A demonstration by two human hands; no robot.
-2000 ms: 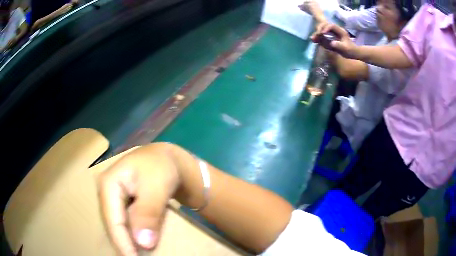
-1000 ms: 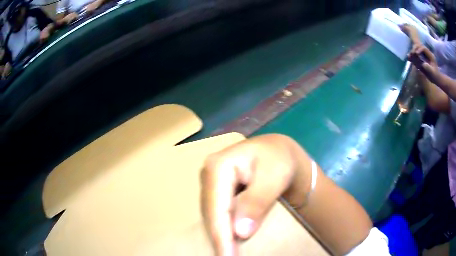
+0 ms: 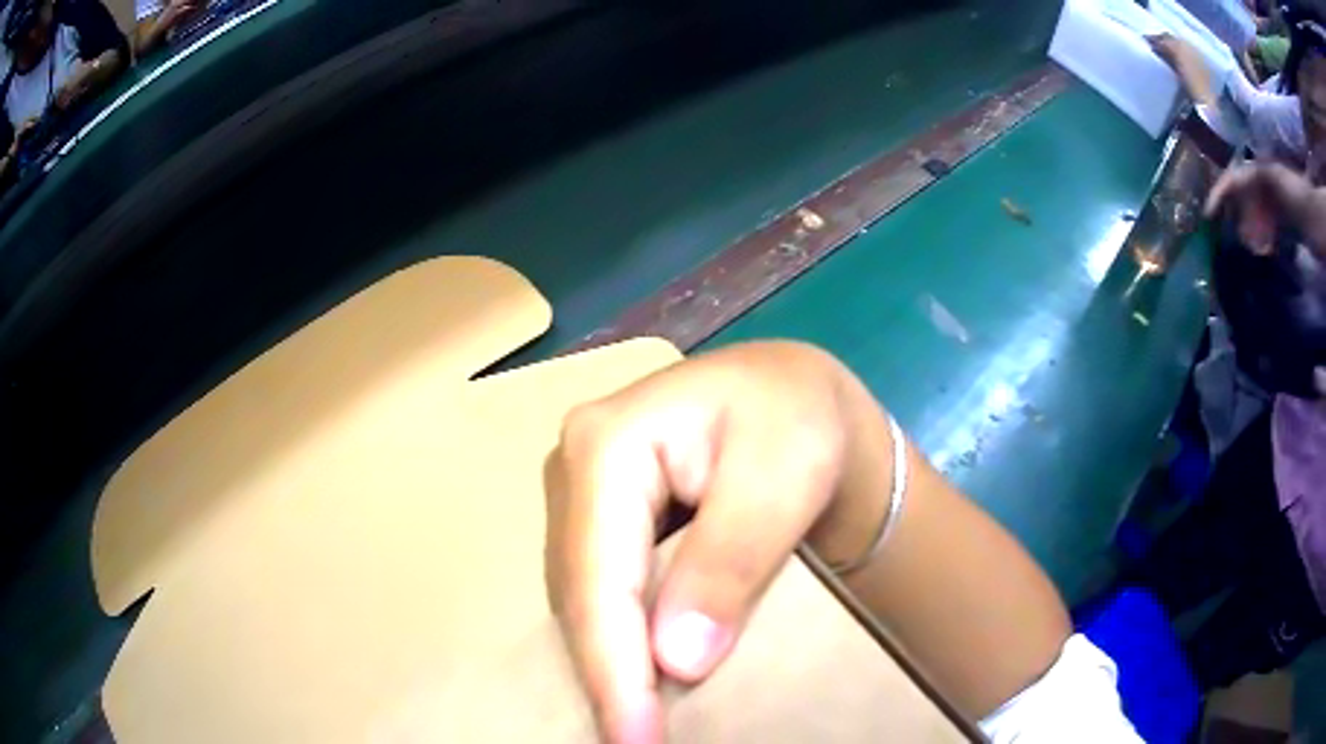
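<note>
A brown cardboard mailer box (image 3: 378, 552) lies in front of me, its smooth tan inside showing. Its rounded tuck flap (image 3: 320, 393), with notches at the corners, points away over the dark conveyor. My right hand (image 3: 698, 509) comes in from the right and lies over the box, fingers curled down and thumb beside them. The wrist crosses the box's straight right edge. The lower fingertips are at or beyond the bottom edge of the picture, so I cannot tell whether they grip the cardboard. My left hand is not in view.
A brownish rail (image 3: 814, 218) runs between the dark conveyor (image 3: 480, 175) and the shiny green bench (image 3: 931, 305). A large white block (image 3: 1112, 66) stands at the far end beside people at the right. A blue stool (image 3: 1127, 661) is at lower right. Other people sit at upper left.
Since two seconds ago the view has swung right, then slightly back, so the box and my right hand appear further right. The hand stays over the box. The near neighbour's arm has moved.
</note>
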